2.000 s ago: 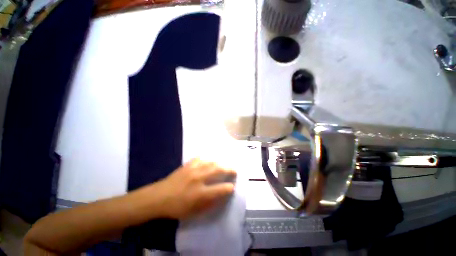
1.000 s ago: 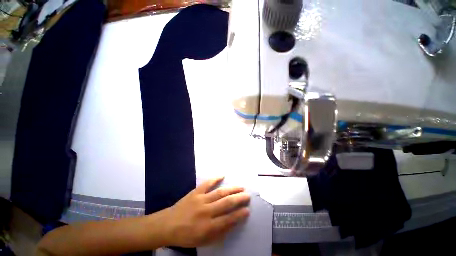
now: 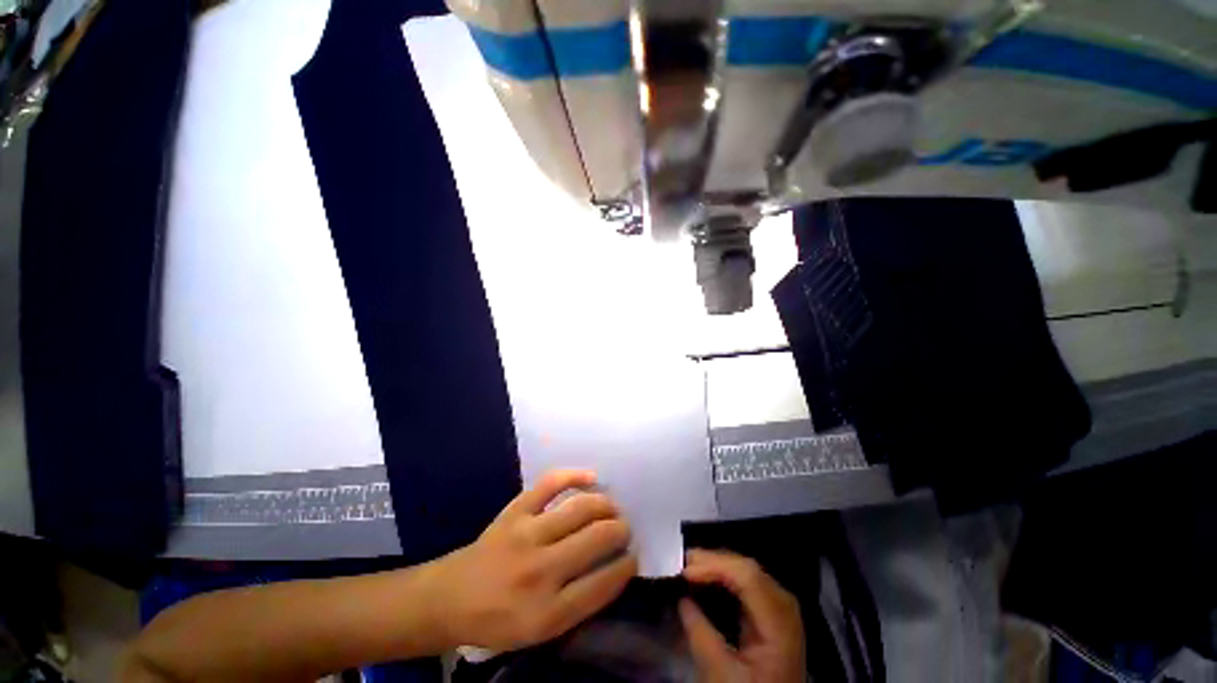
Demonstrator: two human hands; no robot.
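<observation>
A long navy cut panel [image 3: 407, 267] runs from the top of the view to the table's near edge. A white layer [image 3: 607, 414] lies along its right side and blends into the bright table. My left hand [image 3: 554, 567] rests on the layer's lower left part, fingers bent. My right hand [image 3: 747, 620] is at the layer's lower end, fingertips at a dark edge there; dark cloth partly hides what they hold. The presser foot and needle area [image 3: 725, 267] is above and right of my hands.
The white sewing machine head [image 3: 561, 120] with a blue stripe fills the upper right. Dark folded pieces [image 3: 934, 334] lie right of the needle. Another long navy panel [image 3: 94, 294] lies at far left. A ruler strip [image 3: 794, 459] runs along the near edge.
The view has shifted, with the machine head now larger and higher. My right hand has come into view at the layer's lower end. My left hand stays on the white layer.
</observation>
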